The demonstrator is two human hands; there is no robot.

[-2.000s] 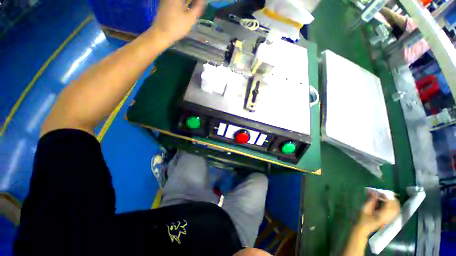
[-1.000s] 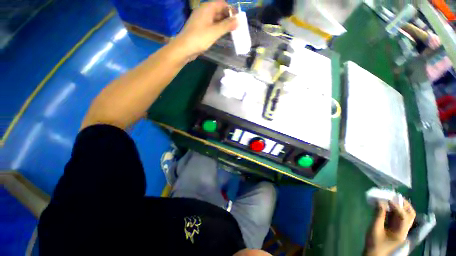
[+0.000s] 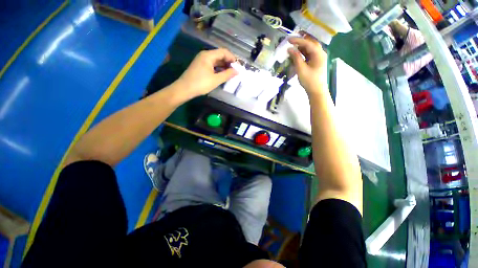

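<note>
My left hand is at the left part of the machine base, its fingertips on a white plastic housing beside other white housings standing on the plate. My right hand is over the fixture area, its fingertips closed on another white housing. The fixture sits just left of that housing and is partly hidden. The dark slotted clamp bar lies on the plate. The front panel has green buttons and a red button. Glare blurs the housings' edges.
A stack of white sheets lies right of the machine on the green bench. A long white strip is at the lower right. Metal slide bars and a pale-wrapped part with a yellow band are behind. Another person's sleeve shows upper right.
My right hand has moved from the lower right bench to the fixture with a white housing. My left hand has lowered its housing from behind the plate to beside the other housings.
</note>
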